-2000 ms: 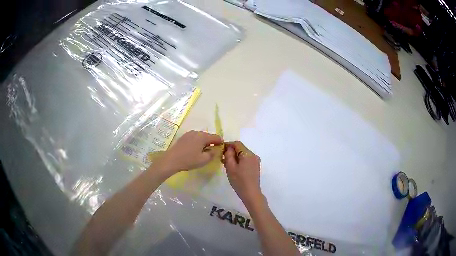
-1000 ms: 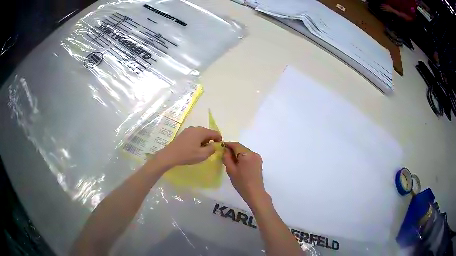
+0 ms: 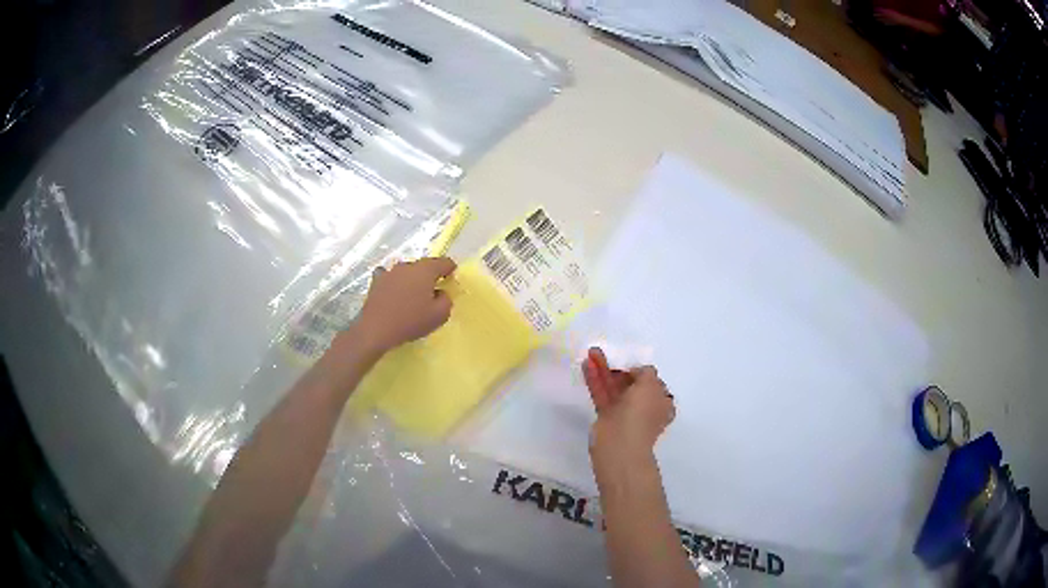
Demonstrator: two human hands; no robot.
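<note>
My left hand (image 3: 408, 304) grips the upper left edge of the yellow sticker backing sheet (image 3: 460, 356). A strip of white barcode stickers (image 3: 534, 267) shows along its upper right side. My right hand (image 3: 630, 402) is above the white tissue sheet (image 3: 758, 356), thumb and fingers close together. A pale blur shows by its fingertips, and I cannot tell if it is a sticker. The tissue lies over a clear polybag printed with black letters (image 3: 540, 496), partly hidden by my right forearm.
Spare clear polybags (image 3: 287, 109) cover the left side, partly over another sticker sheet (image 3: 328, 322). Stacked white sheets (image 3: 758, 98) lie on brown board (image 3: 914, 132) at the far side. A blue-rimmed tape roll (image 3: 931, 416) and blue tape dispenser (image 3: 960, 494) are at right.
My hands have moved apart, the right one down and right over the tissue. The yellow sheet now lies flatter with its barcode strip showing; before, it was bent up between both hands.
</note>
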